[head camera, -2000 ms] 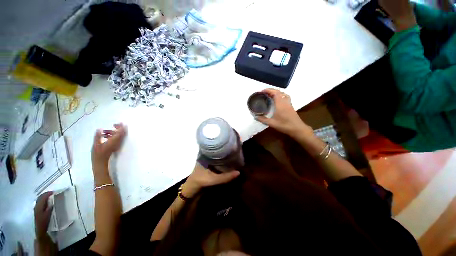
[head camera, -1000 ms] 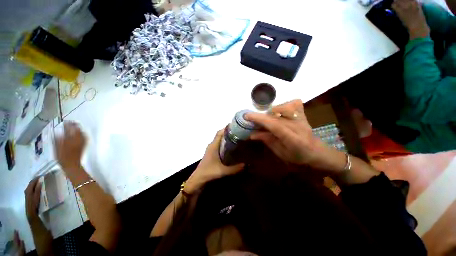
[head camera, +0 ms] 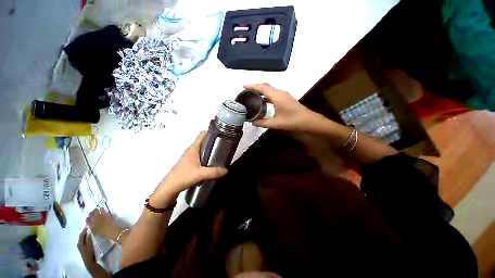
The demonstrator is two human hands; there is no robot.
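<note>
My left hand (head camera: 191,169) is closed around the body of a metallic vacuum flask (head camera: 217,149), tilted with its grey top (head camera: 232,114) towards the table. My right hand (head camera: 282,111) holds a short dark flask cup (head camera: 251,104) by its side, its open mouth turned towards the flask's top. The cup's rim is close beside the flask top; I cannot tell whether they touch. A black inner tray (head camera: 247,56) lies beyond my hands, with two small white earbuds (head camera: 239,34) and a white charging case (head camera: 267,34) in its cutouts.
A heap of short cables (head camera: 142,84) lies beyond the flask, beside a white cloth or bag with blue edge (head camera: 190,38). A black bag (head camera: 97,54), dark cylinder (head camera: 65,111) and yellow roll (head camera: 57,128) lie left. A neighbour's hands (head camera: 100,225) are lower left.
My right hand has left the flask's top and taken hold of the cup, bringing it beside the top. The view has turned; the tray and heap appear further left.
</note>
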